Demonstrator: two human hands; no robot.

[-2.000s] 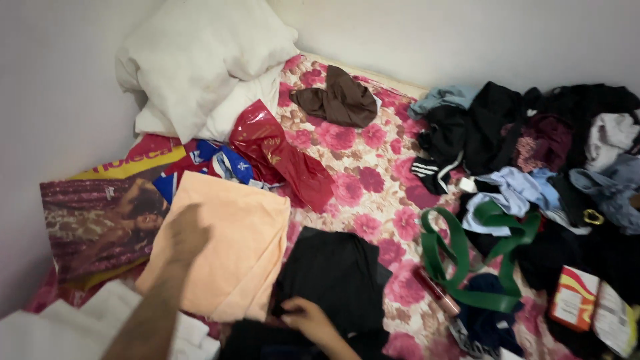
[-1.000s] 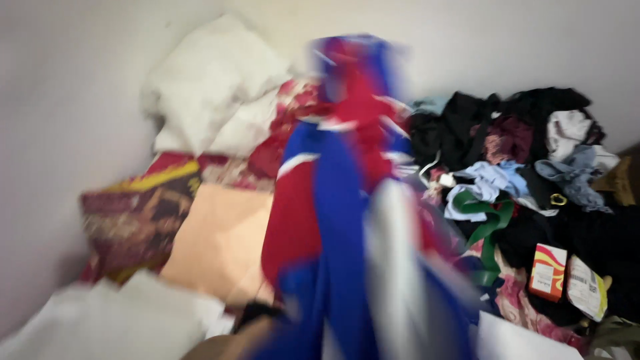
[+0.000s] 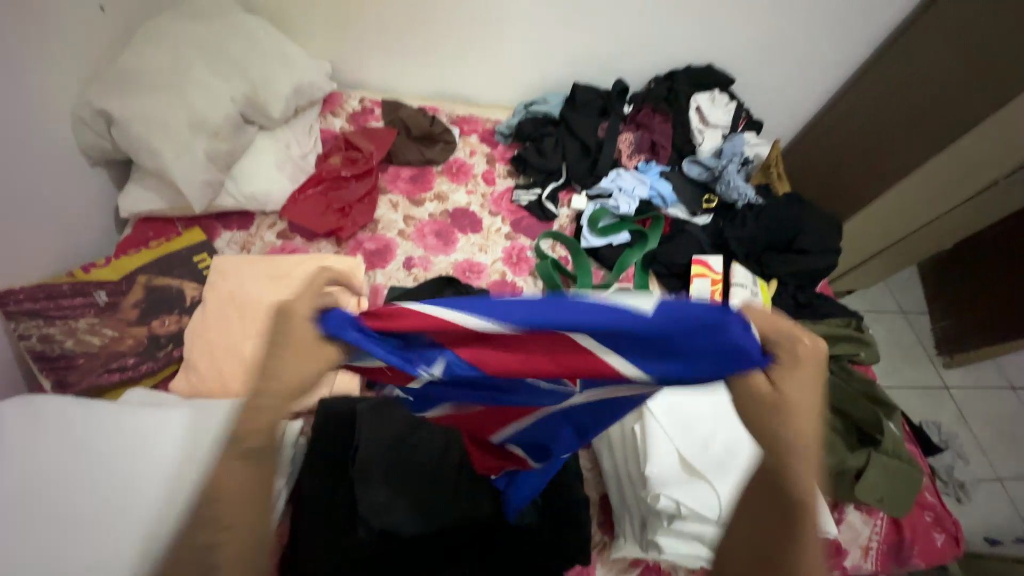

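A blue, red and white striped garment (image 3: 544, 344) hangs stretched between my two hands, its lower part drooping to a point. My left hand (image 3: 308, 344), a little blurred, grips its left end in front of a folded peach cloth (image 3: 256, 280). Its right end is held in my right hand (image 3: 772, 352). Below the garment lies a stack of folded black clothes (image 3: 400, 496), partly covered by it. A pile of folded white cloth (image 3: 696, 464) is just left of my right forearm.
White pillows (image 3: 208, 104), a red plastic bag (image 3: 344, 184) and a brown cloth (image 3: 420, 134) lie on the floral bedsheet (image 3: 448, 224). Loose clothes (image 3: 592, 128), a green strap (image 3: 588, 272) and a small box (image 3: 706, 278) are at right. A printed bag (image 3: 104, 320) sits far left.
Two seconds ago my left hand was over the peach cloth and the other at the black clothes. The striped garment, lifted and blurred one second ago, is now spread lower between both hands.
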